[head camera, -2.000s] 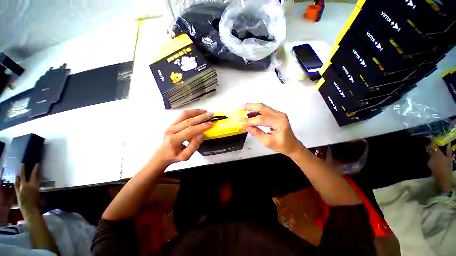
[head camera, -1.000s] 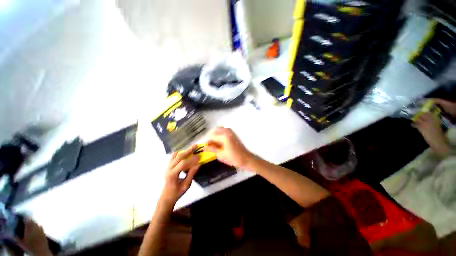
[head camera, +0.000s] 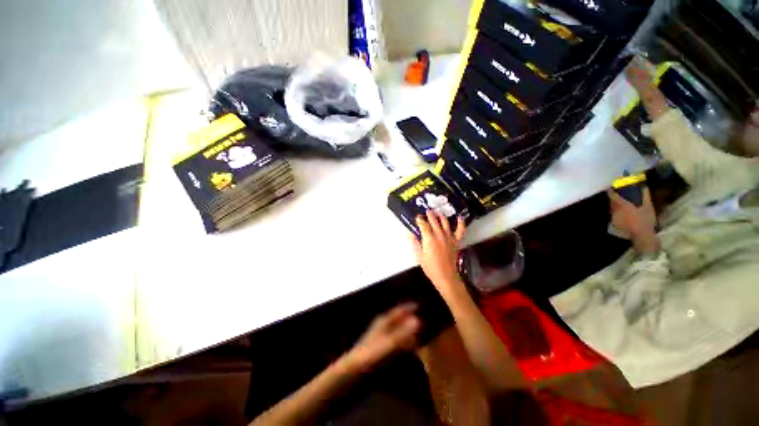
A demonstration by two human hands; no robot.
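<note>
A closed printed outer carton [head camera: 423,195], black with yellow "MUSIC" and a white earbud picture, lies on the table against the foot of the packed cartons stack [head camera: 491,108]. My right hand [head camera: 439,241] rests on its near side, fingers spread over the top. My left hand [head camera: 391,327] is blurred, off the table's front edge above my lap, and I see nothing in it; its finger shape is unclear. A low pile of flattened cartons [head camera: 241,179] lies on the table to the left.
A clear plastic bag [head camera: 333,104] with dark contents sits on a black plastic bag [head camera: 258,104] at the back. A mobile phone [head camera: 418,137] and an orange-and-black object [head camera: 417,68] lie beside them. A black sheet [head camera: 79,212] lies left. A neighbour [head camera: 666,274] works at right; a red stool [head camera: 533,337] stands below.
The yellow flap end my hands were working on no longer shows. My right hand has moved right to a closed carton by the stack. My left hand has dropped off the table. The view has shifted right.
</note>
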